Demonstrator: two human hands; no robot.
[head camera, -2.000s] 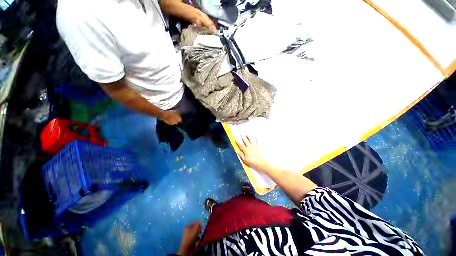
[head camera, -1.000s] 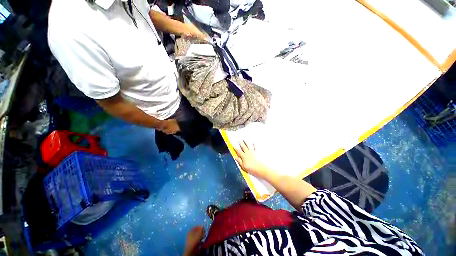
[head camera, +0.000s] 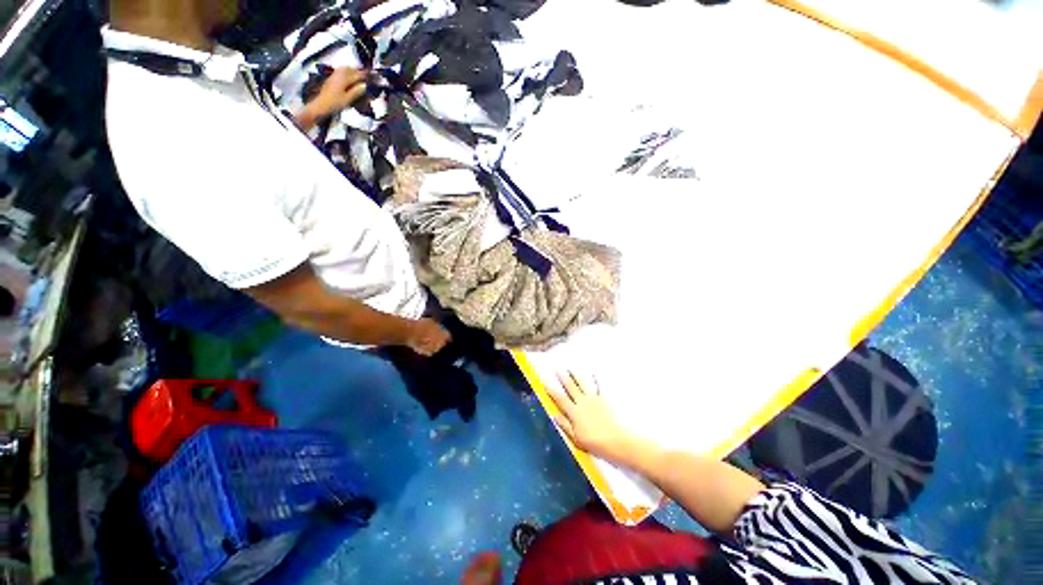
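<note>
My right hand (head camera: 586, 418) lies flat on the near left corner of the large white table (head camera: 778, 251), fingers apart, holding nothing. A garment bundle (head camera: 515, 274) in brown-grey and white cloth, tied with a dark strip, lies on the table's left edge, just beyond my fingertips and not touched by them. My left hand (head camera: 485, 568) is only a small blurred part at the bottom edge; its fingers cannot be made out.
A person in a white shirt (head camera: 252, 183) stands at the left, one hand on black and white cloth pieces (head camera: 446, 69), the other holding black cloth (head camera: 440, 377). A red stool (head camera: 189, 417) and blue crate (head camera: 246, 491) stand lower left. A dark round object (head camera: 858, 429) is below the table's right edge.
The view has shifted, so the table and bundle sit lower and more cloth shows at the back. The person's far hand has moved from beside the bundle onto the black and white pieces.
</note>
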